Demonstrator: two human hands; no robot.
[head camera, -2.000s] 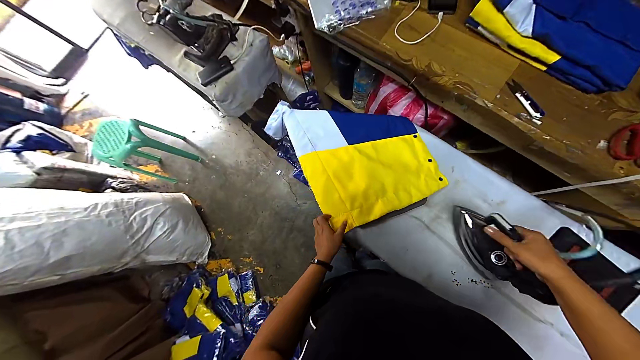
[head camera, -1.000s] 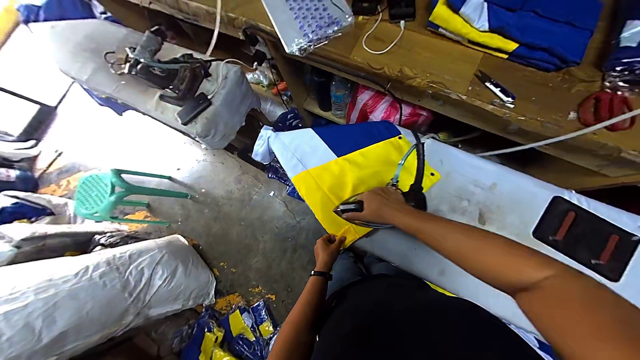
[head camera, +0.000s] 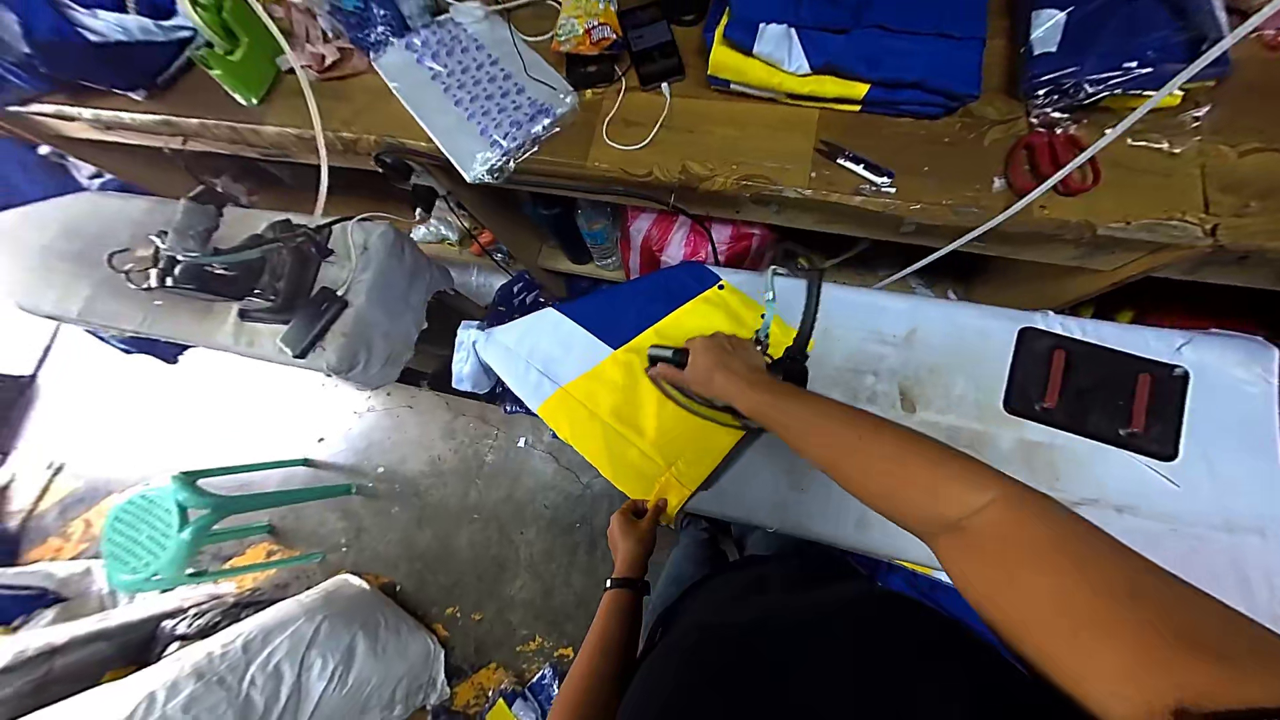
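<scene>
A yellow, white and blue cloth garment (head camera: 620, 400) lies over the end of the padded ironing board (head camera: 930, 400). My right hand (head camera: 722, 370) is closed around the handle of a steam iron (head camera: 700, 400), which rests on the yellow part; my arm and hand hide much of it. Its hose and cord rise behind my wrist. My left hand (head camera: 637, 525) pinches the near yellow corner of the garment between thumb and fingers, off the board's near edge. A black iron rest pad (head camera: 1095, 393) with two red strips lies farther right on the board.
A wooden workbench (head camera: 740, 140) runs behind, bearing folded garments (head camera: 860, 50), red-handled scissors (head camera: 1050, 162), a cutter knife (head camera: 855, 163) and a phone (head camera: 652, 45). A second ironing board (head camera: 80, 250) carries another iron (head camera: 285, 265). A green plastic stool (head camera: 150, 535) and white sacks (head camera: 300, 650) are at left.
The iron in my right hand has moved from the bare board at right onto the yellow cloth. My left hand stays at the near corner. The view has shifted somewhat.
</scene>
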